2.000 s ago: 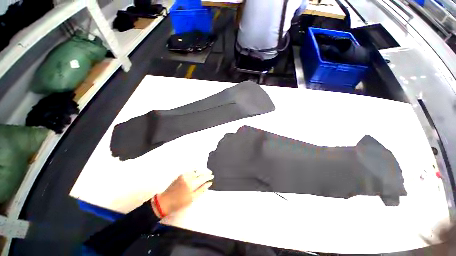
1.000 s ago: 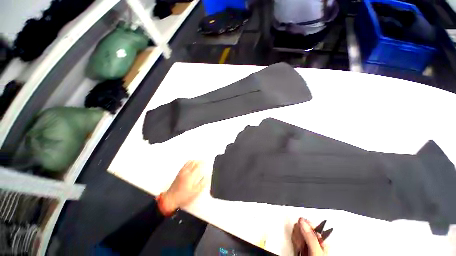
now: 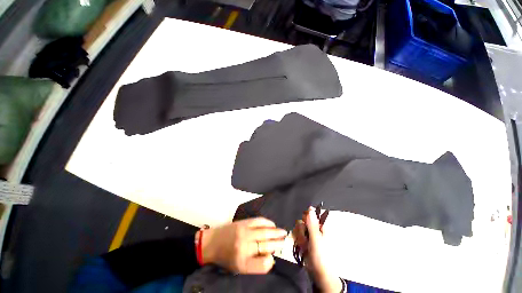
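Observation:
Dark grey fabric panels (image 3: pixel 378 183) overlap in a pile at the centre right of the white table. The top panel is pulled askew, its left end drawn down to the near edge; a thin slit line shows on it. My left hand (image 3: pixel 246 245), with a red wrist band, has curled fingers on that near end, which it partly hides. My right hand (image 3: pixel 311 243) is beside it, holding small dark snips (image 3: pixel 322 216) with the blades pointing up over the cloth edge. Its fingertips are partly blurred.
Another dark panel (image 3: pixel 229 88) with a long slit line lies at the upper left of the table (image 3: pixel 137 166). A blue crate (image 3: pixel 426 43) with dark pieces stands beyond the far edge. Part of a seated person shows at the top. Green sacks (image 3: pixel 66 17) and a dark bundle are at the left.
My left hand has moved right from the bare table onto the cloth. The top panel's left end has swung towards me. My right hand with the snips has moved up and left to the cloth.

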